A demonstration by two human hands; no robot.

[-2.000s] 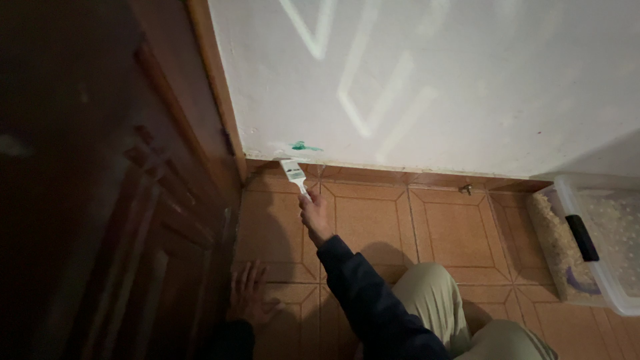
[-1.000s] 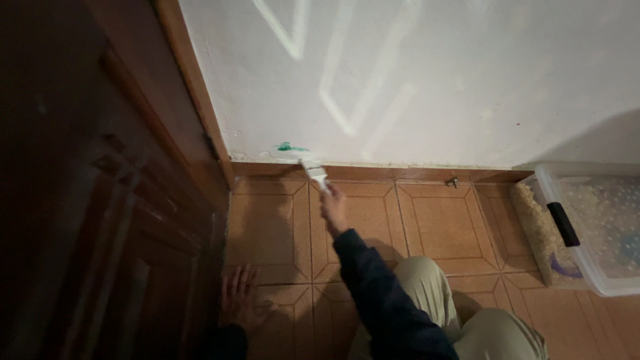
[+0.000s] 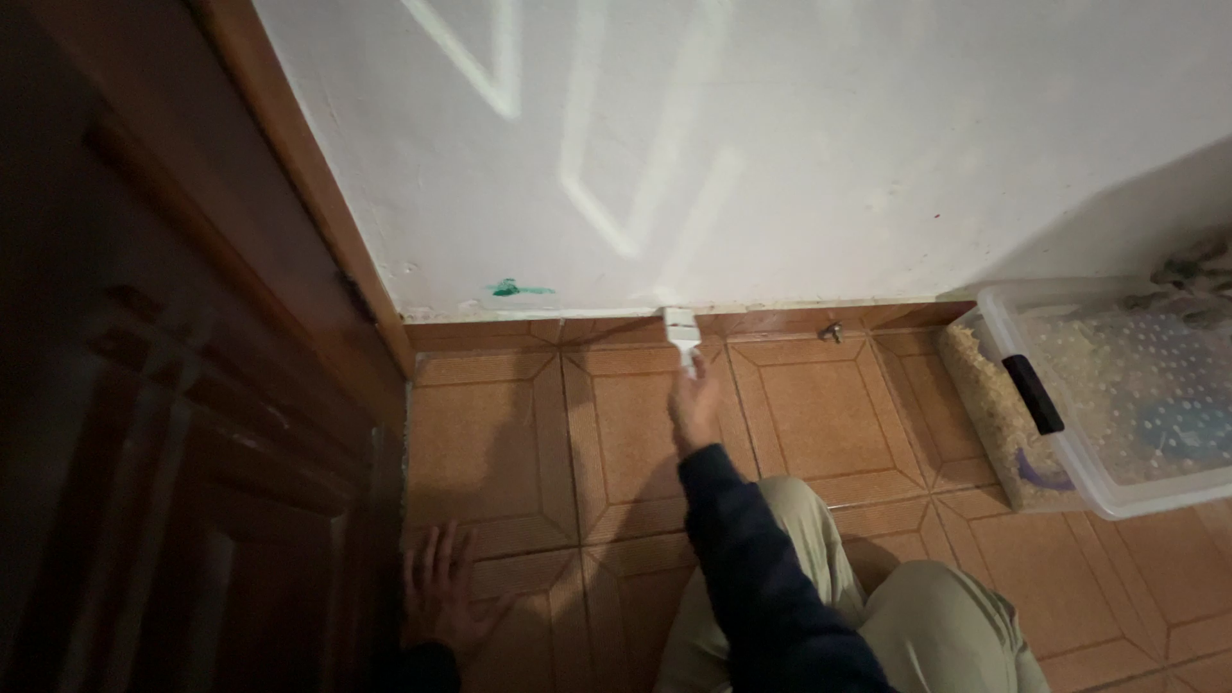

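My right hand [image 3: 695,406] grips the handle of a paintbrush [image 3: 682,329] with a white head. The brush's tip is at the foot of the white wall [image 3: 770,202], where it meets the brown tile skirting [image 3: 616,330]. To the left of the brush, low on the wall, is a smeared green mark [image 3: 520,288]. My left hand [image 3: 446,589] rests with its fingers spread on the orange-brown floor tiles [image 3: 481,433], beside the dark door, and holds nothing.
A dark wooden panelled door [image 3: 260,577] and its frame [image 3: 318,192] stand at the left. On the right is a clear plastic bin [image 3: 1107,496] with a black latch and shavings inside. A small metal doorstop [image 3: 831,333] sits by the skirting. My bent knees are below.
My right hand has moved to the right along the foot of the wall with the paintbrush, away from the green mark. My left hand stays on the floor.
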